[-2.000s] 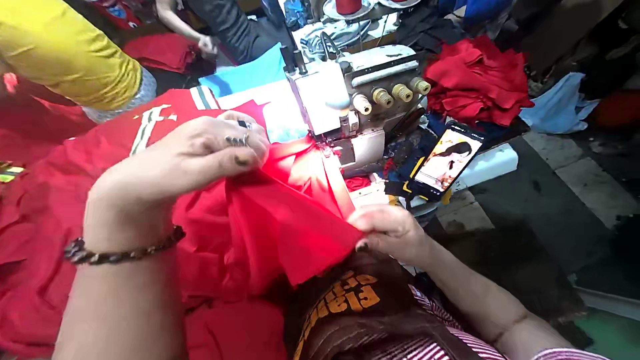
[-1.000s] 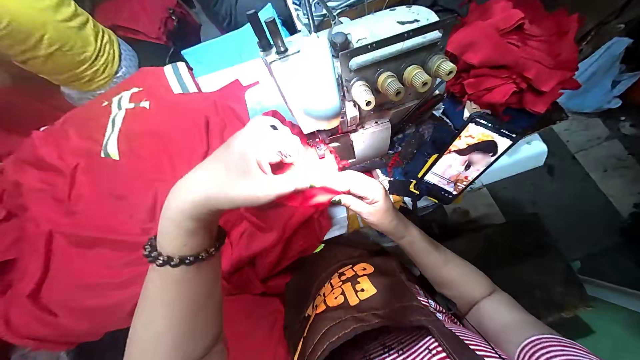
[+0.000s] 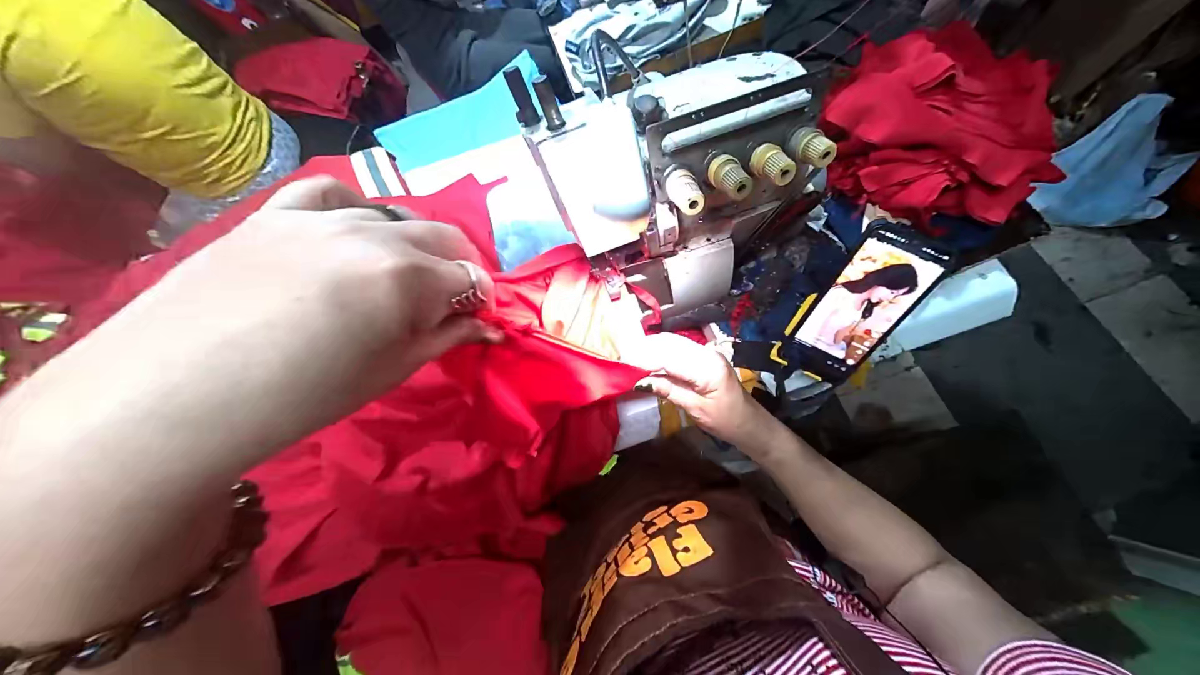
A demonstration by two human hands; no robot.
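Red fabric lies in folds across the work surface and reaches up to the overlock sewing machine. My left hand, with a ring and a beaded bracelet, pinches a gathered edge of it left of the presser foot. My right hand grips the same cloth by a corner, just below the machine's front cover. Between both hands the edge is stretched, and a lit, paler patch of cloth shows behind it near the needle area. The fingertips of my left hand are partly hidden by the hand itself.
A phone with a lit screen stands right of the machine. Behind it are a heap of red cloth and a light blue cloth. Another person's yellow sleeve is at upper left. Light blue fabric lies behind the machine.
My hands were close together at the machine's front one second ago; now they are apart, with my left hand farther left and the red cloth stretched between them.
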